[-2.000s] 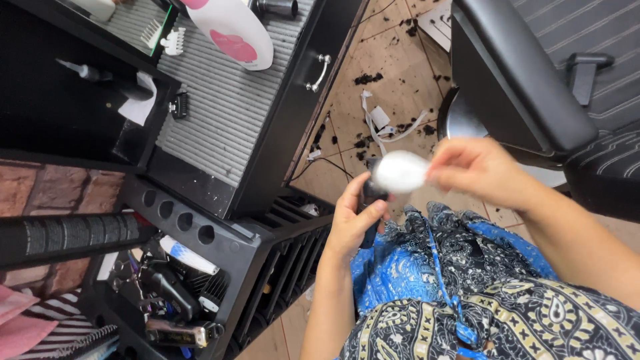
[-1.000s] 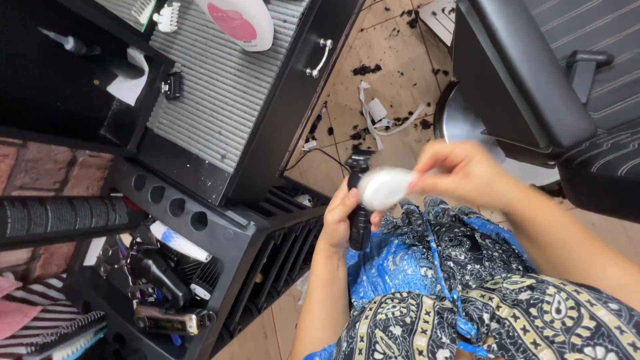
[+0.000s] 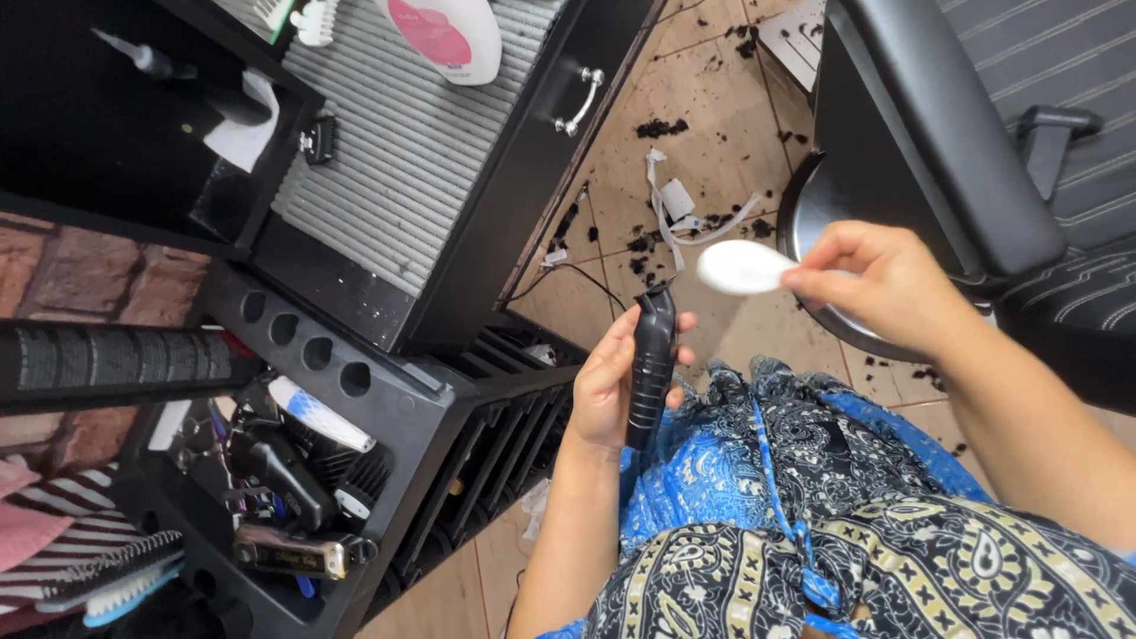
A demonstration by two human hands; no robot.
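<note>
My left hand [image 3: 612, 382] is closed round a black hair clipper [image 3: 652, 368], held upright with its blade end toward the top of the view. In my right hand [image 3: 874, 284] a white oval object [image 3: 744, 266], perhaps a brush seen blurred, is pinched by its narrow end between thumb and fingers. Its wide end lies to the right of the clipper's blade, with a gap between them. Both hands are above my patterned blue and black clothing.
A black cabinet with a ribbed grey mat [image 3: 382, 142] holds a white and pink bottle [image 3: 448, 35]. Below it, a black trolley [image 3: 399, 399] carries clippers and brushes. Dark hair clippings [image 3: 661, 129] and white strips [image 3: 666, 213] lie on the floor. A black salon chair [image 3: 941, 133] stands at right.
The white object overlapped the clipper in the earlier frames and is now apart from it, to the right. My left hand keeps hold of the clipper.
</note>
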